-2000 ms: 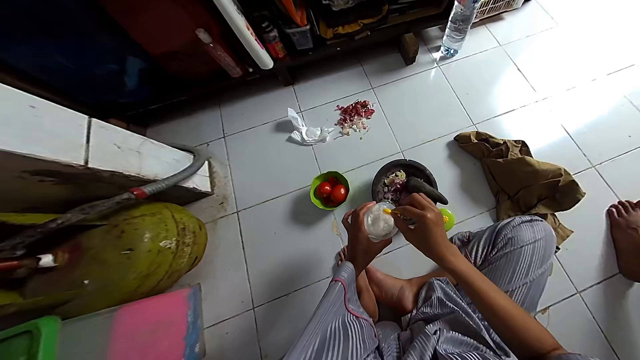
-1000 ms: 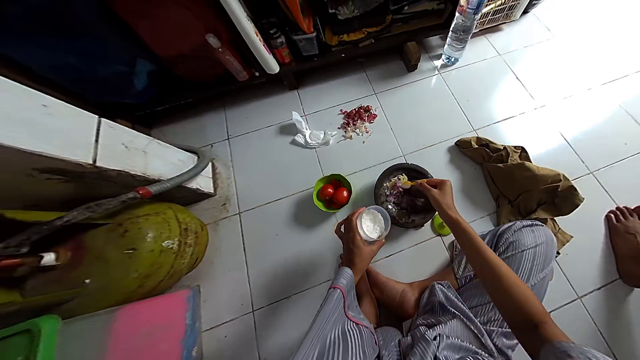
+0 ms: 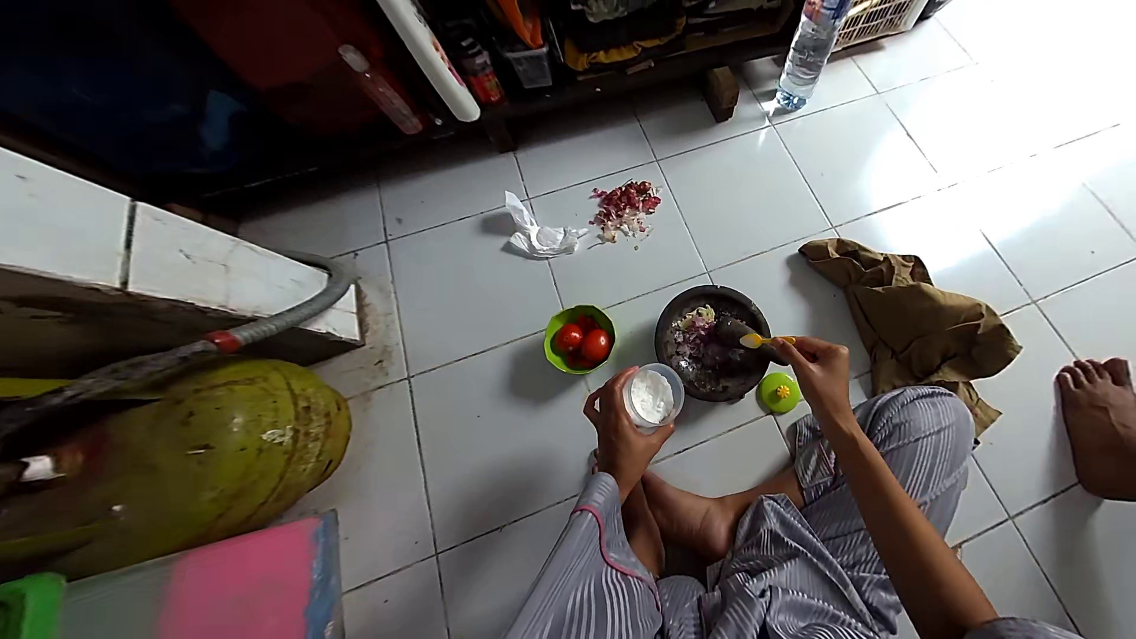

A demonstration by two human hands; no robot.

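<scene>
My left hand (image 3: pixel 625 432) holds a small clear plastic tub of white powder (image 3: pixel 652 396), uncovered and tilted a little. A small yellow spoon (image 3: pixel 754 341) is pinched in my right hand (image 3: pixel 815 364), over the right side of a dark stone mortar (image 3: pixel 667 317). Chopped pale and purplish pieces (image 3: pixel 696 321) lie in the mortar, and a dark pestle (image 3: pixel 733 332) rests in it, partly behind the spoon. Left of the mortar, a green bowl (image 3: pixel 556 359) holds red tomatoes (image 3: pixel 595 344). Beside the mortar's lower right edge sits a green lid (image 3: pixel 778 392) with a yellow flower-shaped knob.
Onion skins (image 3: pixel 627 209) and a crumpled white plastic bag (image 3: pixel 540 237) lie beyond the bowl. A brown cloth (image 3: pixel 923 319) is on the right, near another person's foot (image 3: pixel 1098 426). A gas cylinder (image 3: pixel 222 453) stands left; a water bottle (image 3: pixel 809 58) stands by the shelf.
The spoon was at the tub two seconds ago, then over the mortar's contents one second ago; now it is at the mortar's right side. The left hand with the tub has stayed near the bowl.
</scene>
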